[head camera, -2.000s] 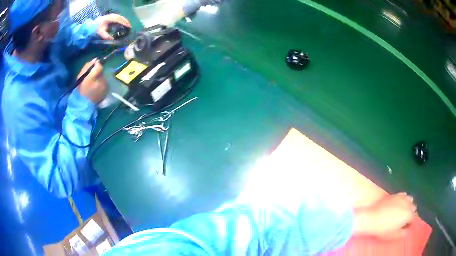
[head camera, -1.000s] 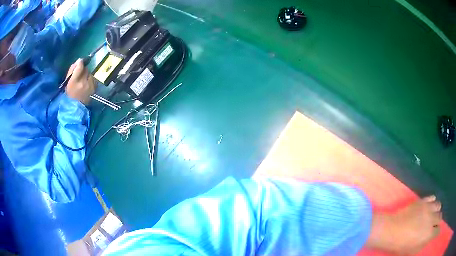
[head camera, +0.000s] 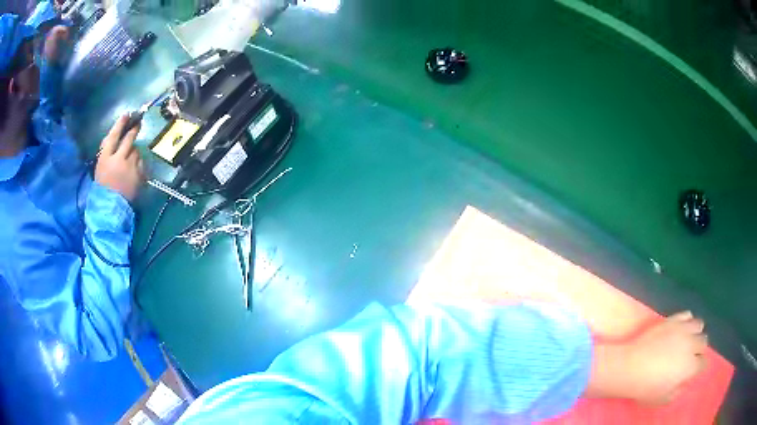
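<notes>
My left hand (head camera: 664, 357) lies at the right end of the red-orange mat (head camera: 531, 266), its fingers curled by the mat's far edge. No object shows in it, but the inside of the hand is hidden. My blue sleeve crosses the lower middle and covers part of the mat. My right hand is out of view. Beyond the mat, on the green line surface, lie two glossy black round housings, one at the upper middle (head camera: 446, 65) and one at the right (head camera: 695, 210), apart from my hand.
At the left, a person in blue (head camera: 75, 249) holds a thin tool near a black box with a yellow patch (head camera: 232, 133). Pale wire strands (head camera: 241, 228) and a black cable lie beside the box. A cardboard box (head camera: 158, 403) stands low at the bottom left.
The view has swung and shifted. My left hand stays at the mat's right end. The black piece earlier in the neighbour's far hand no longer shows there, and that hand is now near the head.
</notes>
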